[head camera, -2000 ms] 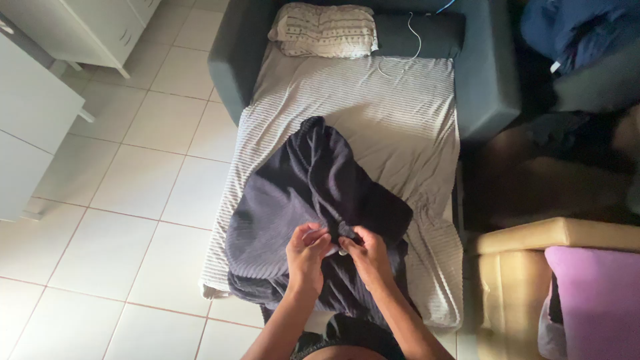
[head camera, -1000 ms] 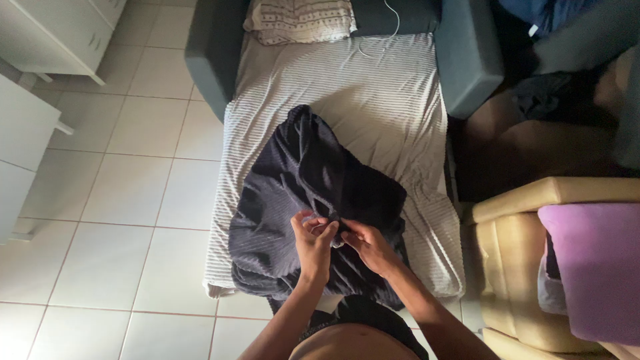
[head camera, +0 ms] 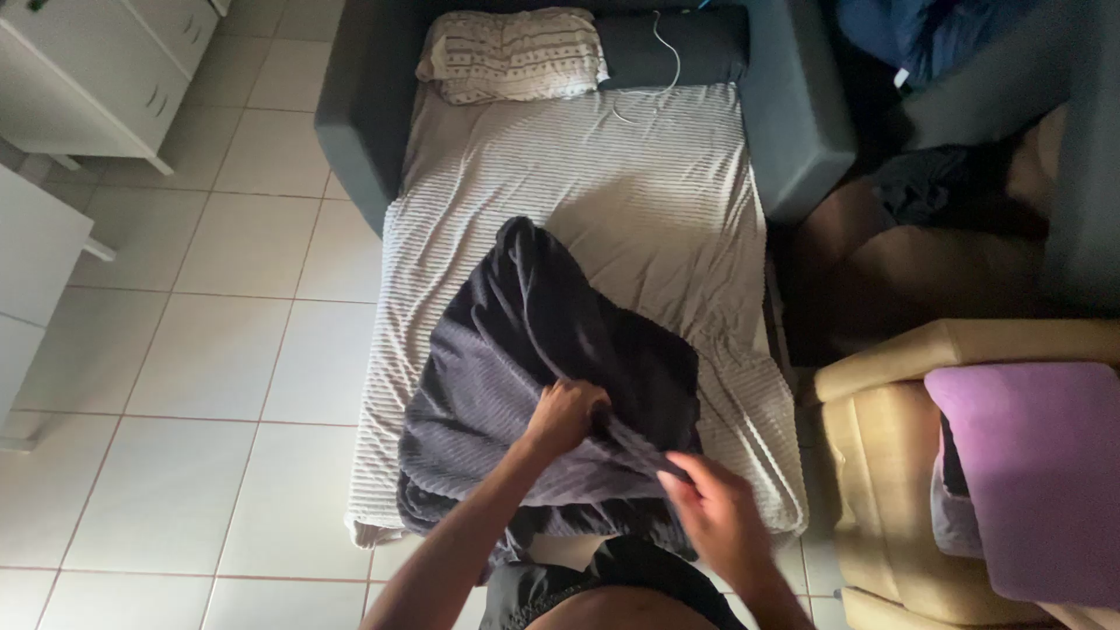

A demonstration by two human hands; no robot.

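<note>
A dark ribbed blanket (head camera: pixel 490 385) lies bunched over the near half of a sofa bed, on a light striped sheet (head camera: pixel 560 166). My left hand (head camera: pixel 567 416) is closed on a fold near the middle of the blanket. To its right and a little nearer to me, my right hand (head camera: pixel 709 494) pinches the blanket's edge between thumb and fingers. A narrow strip of the cloth is stretched between both hands. The blanket's near part hangs at the foot of the bed, close to my body.
A patterned pillow (head camera: pixel 516 54) and a dark cushion (head camera: pixel 674 48) with a white cable (head camera: pixel 669 52) are at the far end, between grey armrests. White cabinets (head camera: pixel 96 79) stand on the left. A tan armchair (head camera: pixel 884 490) with a purple cloth (head camera: pixel 1032 472) is at right; a person's bare legs (head camera: pixel 927 262) show beyond.
My hands, close together at the blanket's edge before, have moved apart. The right hand is now farther right, with a strip of the blanket pulled out between them.
</note>
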